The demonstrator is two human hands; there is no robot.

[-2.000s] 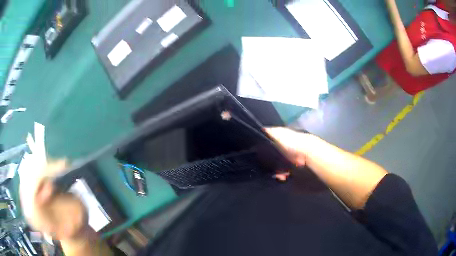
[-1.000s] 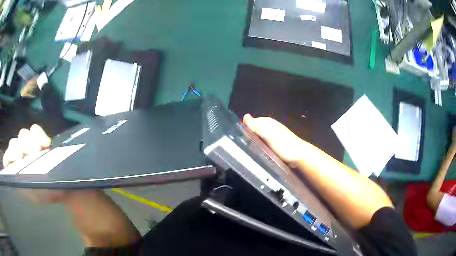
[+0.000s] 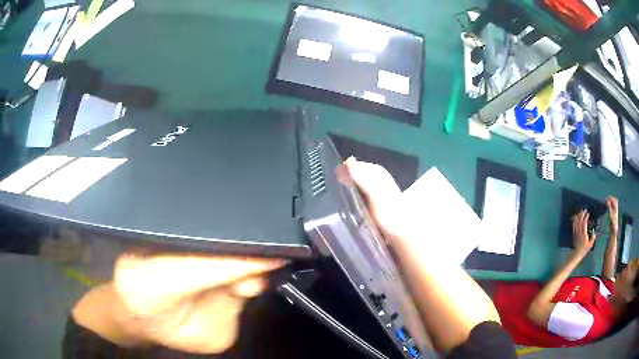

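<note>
A dark laptop (image 3: 217,179) is held open and tilted close in front of me. Its lid spreads to the left, outer face up, with white labels and small lettering. Its base (image 3: 336,210) slants down at centre, showing vent slots, side ports and two blue USB tongues. My left hand (image 3: 175,298) is under the lid's near edge, against the laptop, its fingertips partly hidden. My right hand (image 3: 375,193) grips the base from its right side; some fingers are hidden behind it. A dark strip-like edge (image 3: 329,319) shows below the base.
A labelled laptop (image 3: 343,59) lies on a black mat at the back. A white sheet (image 3: 441,217) lies right of my right forearm, near another mat with a pale-looking laptop (image 3: 499,214). Bagged parts and tools (image 3: 539,105) stand back right. A person in red (image 3: 560,301) works at right.
My left hand has moved from the lid's far left end to under its near edge, closer to the hinge. The laptop stays open; the view has turned right.
</note>
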